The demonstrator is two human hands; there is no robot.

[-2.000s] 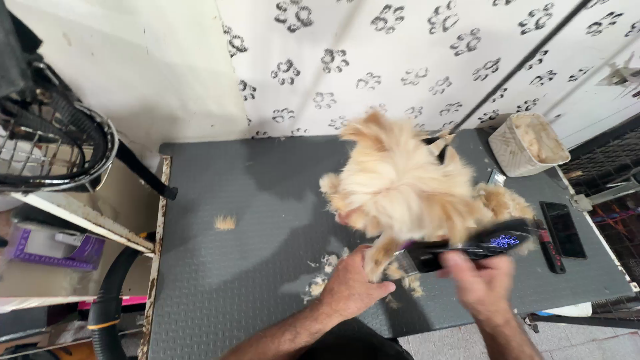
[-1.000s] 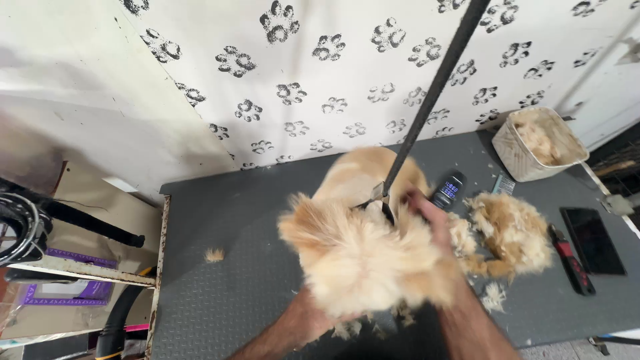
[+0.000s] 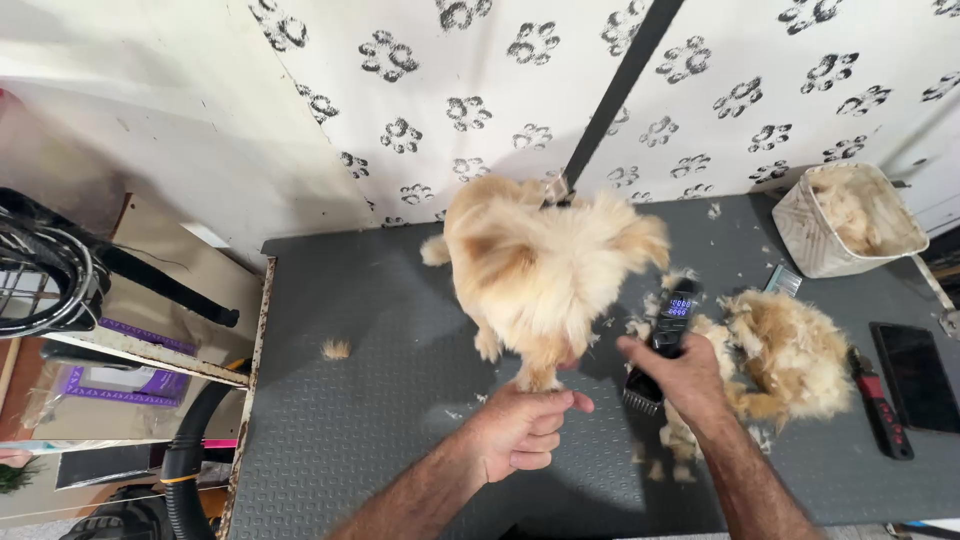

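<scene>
A small cream-and-tan dog (image 3: 540, 262) stands on the grey textured grooming table (image 3: 360, 420), its neck in a black strap (image 3: 622, 90) with a metal clasp. My left hand (image 3: 521, 427) is closed around the dog's front paw. To the right, my right hand (image 3: 686, 367) grips a black cordless hair clipper (image 3: 670, 330) with a lit display; its comb guard points down toward the table, apart from the dog. Clipped fur (image 3: 791, 352) lies in a heap beyond my right hand, with loose tufts around the clipper.
A woven-pattern basket (image 3: 799, 225) of fur stands at the back right, near a metal comb (image 3: 784, 280). A red-and-black grooming tool (image 3: 879, 405) and a dark phone (image 3: 916, 375) lie at the right. Shelving (image 3: 142, 349) and a black hose (image 3: 184, 465) flank the left edge.
My right hand has picked up the clipper, which lay on the table one second ago. My left hand now holds the front paw. The dog's head has turned to the right.
</scene>
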